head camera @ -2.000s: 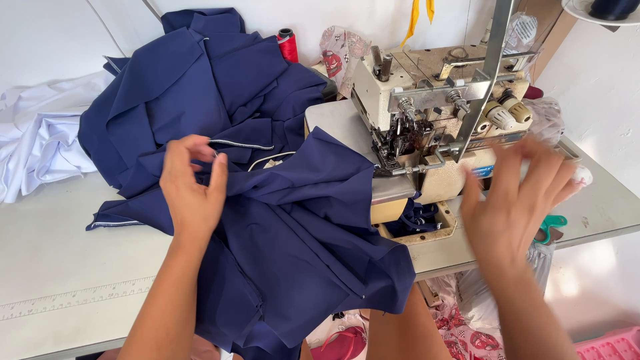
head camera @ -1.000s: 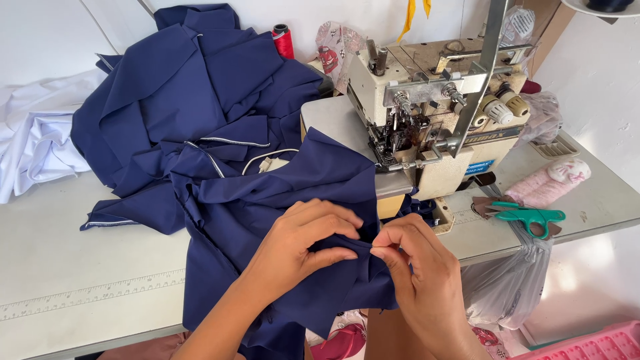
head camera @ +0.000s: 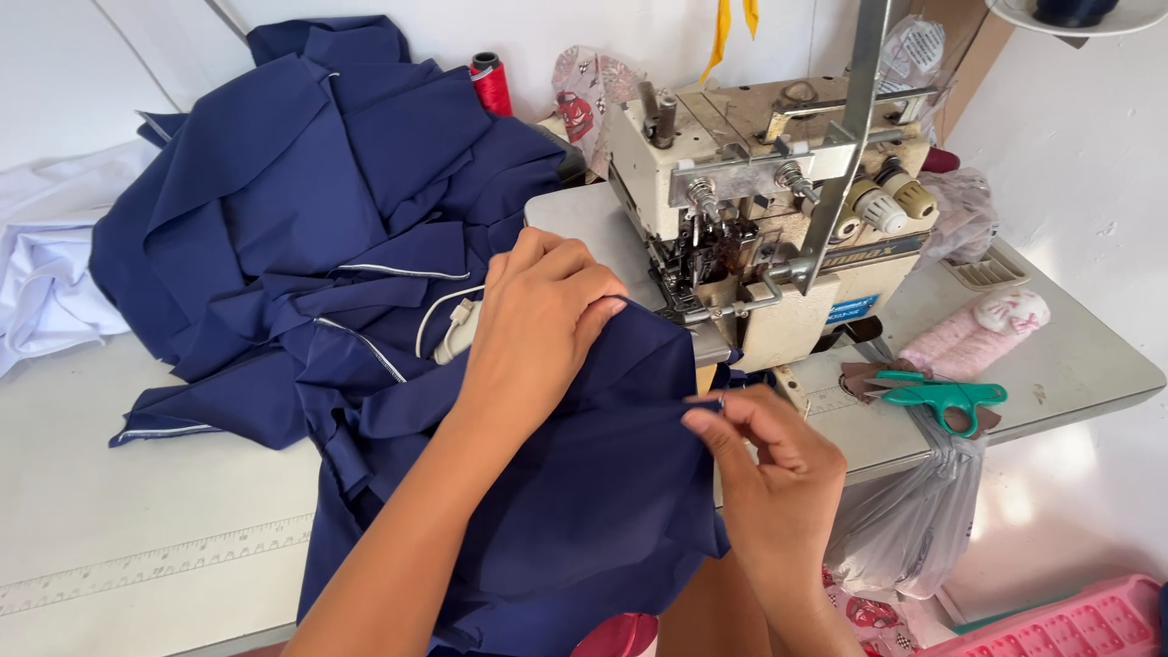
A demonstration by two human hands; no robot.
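A piece of navy blue fabric (head camera: 584, 493) hangs over the table's front edge, held by both of my hands. My left hand (head camera: 543, 328) pinches its upper edge between thumb and fingers, just left of the overlock sewing machine (head camera: 776, 210). Lower and to the right, my right hand (head camera: 776, 465) pinches the fabric's right edge, in front of the machine. A heap of navy fabric pieces (head camera: 274, 173), some with white overlocked edges, lies behind and left of my left hand. Whether the held piece joins the heap cannot be told.
White fabric (head camera: 55, 246) lies at the far left. A red thread spool (head camera: 491, 87) stands behind the heap. Green-handled scissors (head camera: 944, 394) and a pink fuzzy item (head camera: 976, 336) are on the table right of the machine. A printed ruler scale (head camera: 164, 561) runs along the table (head camera: 82, 474).
Two seconds ago my right hand was apart from the fabric; now it grips the edge. Since one second ago my hands have moved apart, the left one up to the upper edge.
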